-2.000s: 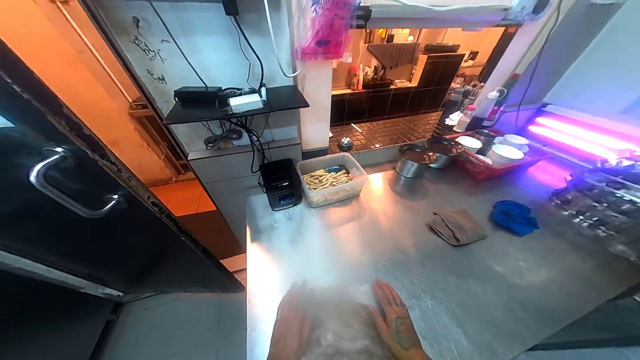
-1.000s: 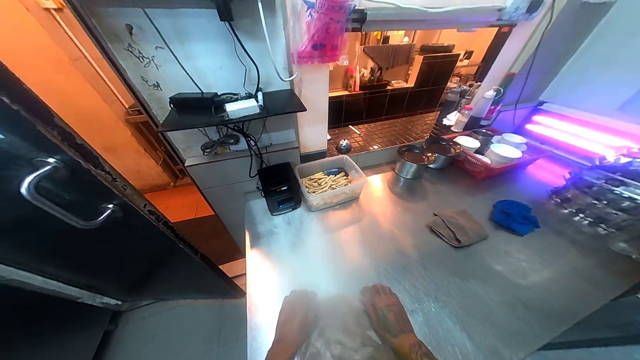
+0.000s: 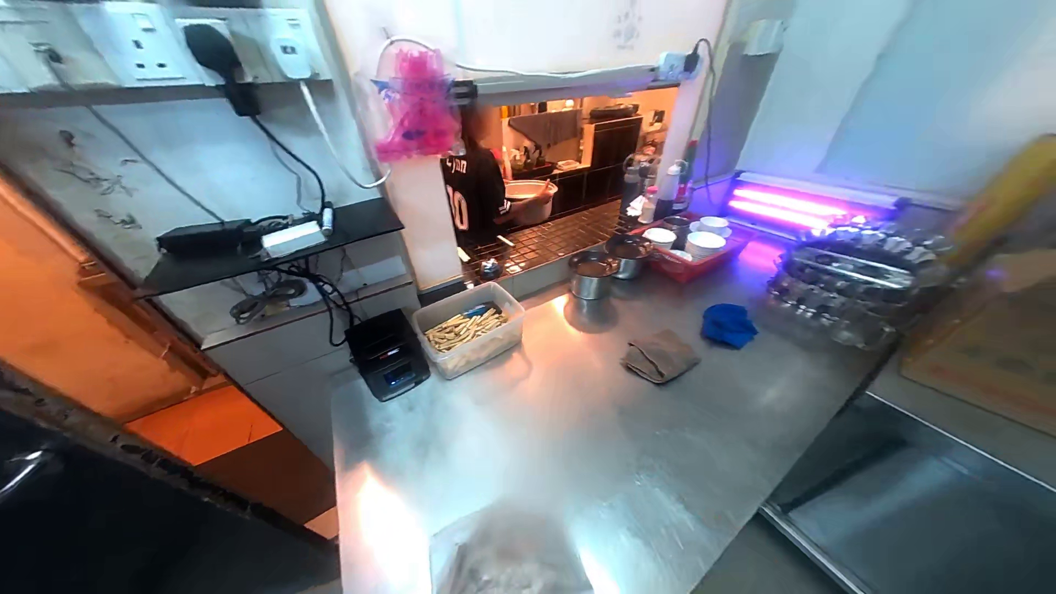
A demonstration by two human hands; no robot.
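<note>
Neither my left hand nor my right hand is in view. A clear plastic bag or sheet (image 3: 511, 557), blurred, lies on the stainless steel table (image 3: 569, 429) at the bottom centre. At the table's back left, a translucent plastic tub (image 3: 483, 355) holds many pale, thin sticks of food. Touching or close beside it is a black device with a small display (image 3: 386, 355). A folded brown cloth (image 3: 660, 356) and a crumpled blue cloth (image 3: 728, 325) lie to the right of the middle.
Metal pots (image 3: 591, 276) stand by the hatch, next to a red tray (image 3: 701, 266) with white bowls. Glassware (image 3: 850, 280) is at the right under a pink-violet light (image 3: 784, 210). Beyond the hatch a person in a black shirt (image 3: 477, 194) is beside a large white container (image 3: 530, 202).
Both my hands, flat over the plastic at the bottom before, have left the view. A person has appeared beyond the hatch. The view has turned up and to the right.
</note>
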